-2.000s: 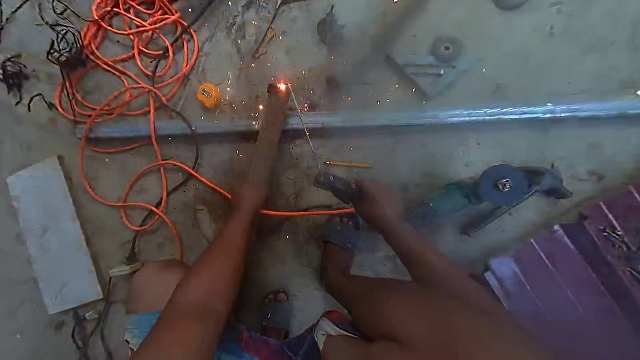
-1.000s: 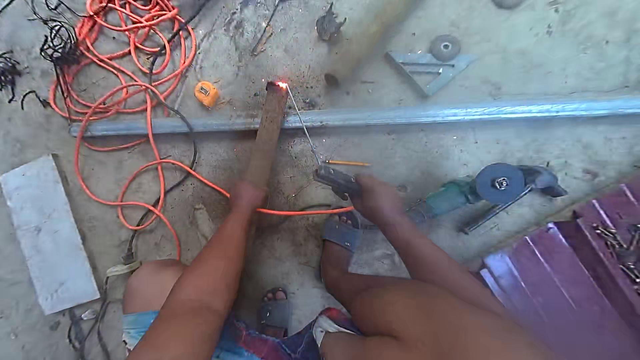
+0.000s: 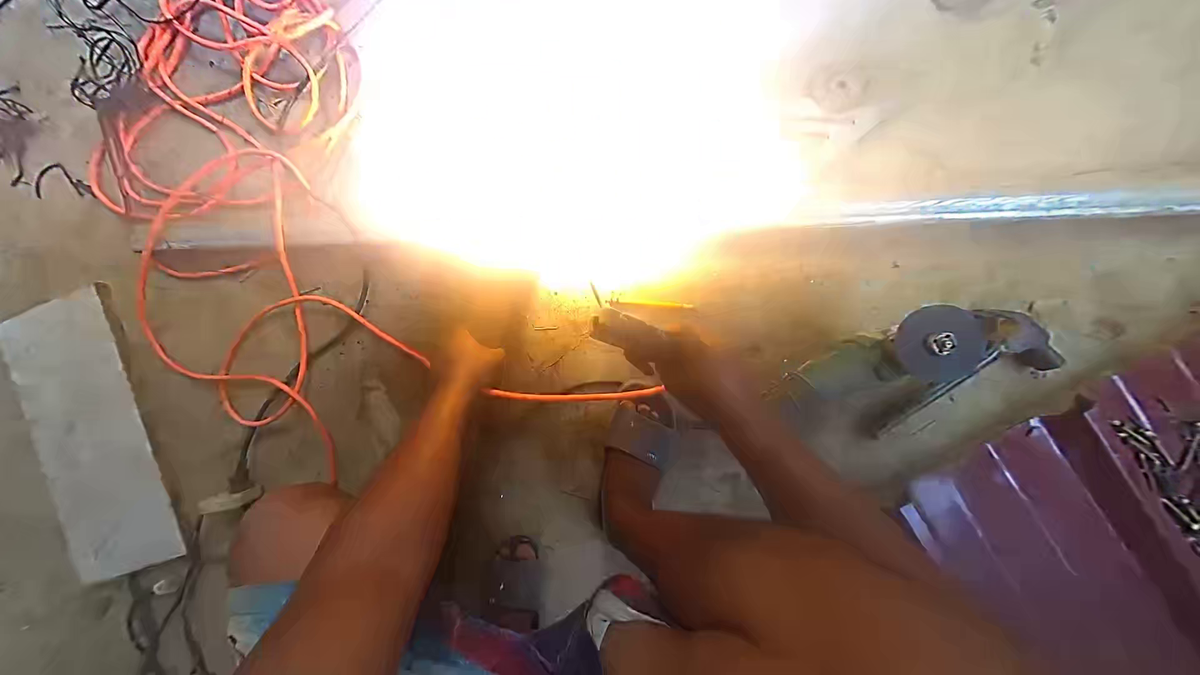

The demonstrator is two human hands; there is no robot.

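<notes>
My right hand (image 3: 689, 352) is closed on a welding electrode holder (image 3: 623, 333), and a short stretch of the welding rod (image 3: 595, 295) shows at its front before the glare hides it. A white-yellow arc glare covers the upper middle of the view. Just below it, my left hand (image 3: 476, 352) grips the near end of a metal bar (image 3: 506, 305), whose far end is lost in the light. A pencil-like yellow stick (image 3: 656, 304) lies by the holder. An orange cable (image 3: 572, 396) passes under both hands. The galvanized metal tube (image 3: 1012, 206) shows right of the glare.
An angle grinder (image 3: 940, 343) with a disc lies at the right, near purple corrugated metal sheet (image 3: 1059, 497) bearing small metal pieces. Tangled orange cable (image 3: 225, 159) fills the upper left. A pale flat board (image 3: 94, 436) lies at the left. My sandalled foot (image 3: 642, 431) is close below the holder.
The small red glow with sparks at the bar's far end has become a huge bright glare, hiding the bar's end, the tape measure and most of the rod. Both hands keep their holds.
</notes>
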